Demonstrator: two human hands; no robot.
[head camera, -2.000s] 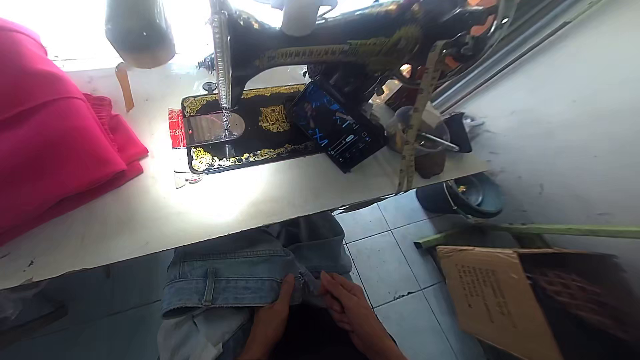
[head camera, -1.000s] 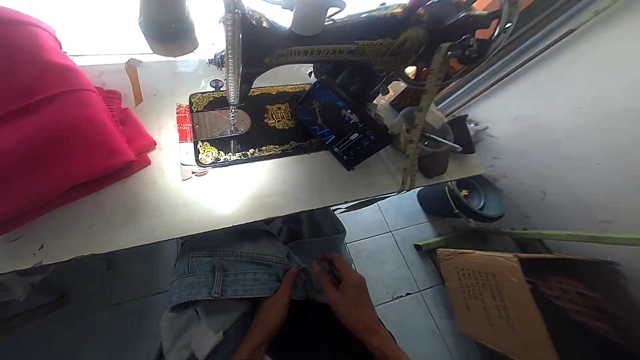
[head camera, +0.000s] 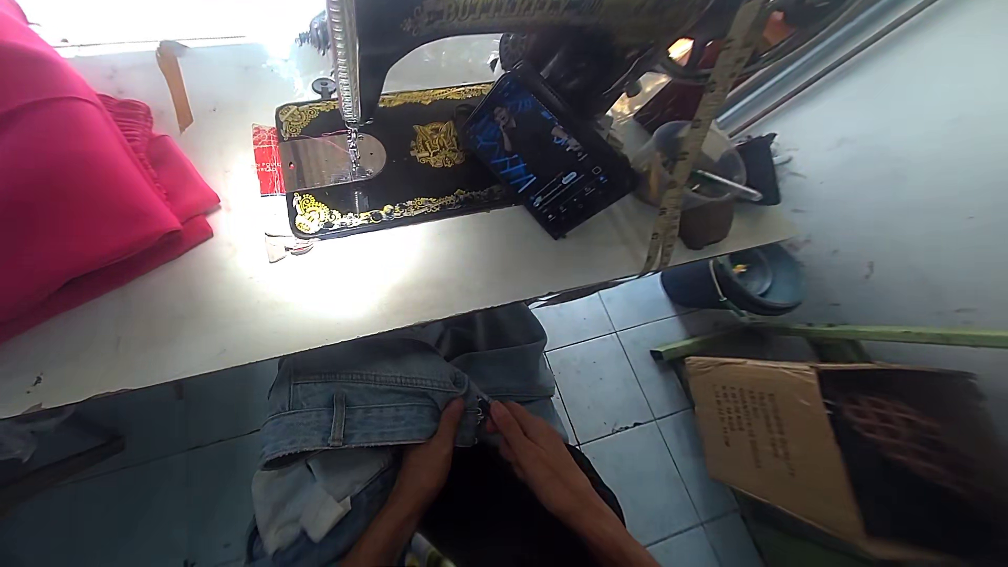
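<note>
Blue denim jeans (head camera: 370, 421) lie across my lap below the table's front edge, with the waistband and a belt loop towards me. My left hand (head camera: 433, 457) grips the waistband near the fly. Close beside it, my right hand (head camera: 524, 441) pinches the other side of the fly, where a small dark and reddish thing shows at the fingertips, too small to name. Behind them, on the table, stands a black sewing machine (head camera: 504, 20) with a gold-patterned bed (head camera: 441, 181). Its needle area is brightly lit.
Pink fabric (head camera: 87, 181) lies on the white table (head camera: 197, 315) at left. A phone (head camera: 551, 157) leans at the machine, near a tape measure (head camera: 697, 130) and a plastic cup (head camera: 685, 157). At right are a bucket (head camera: 693, 287), a green bar (head camera: 929, 337) and a cardboard box (head camera: 764, 425).
Both hands have stayed at the fly of the jeans, with only small shifts of the right fingers. The view has moved somewhat.
</note>
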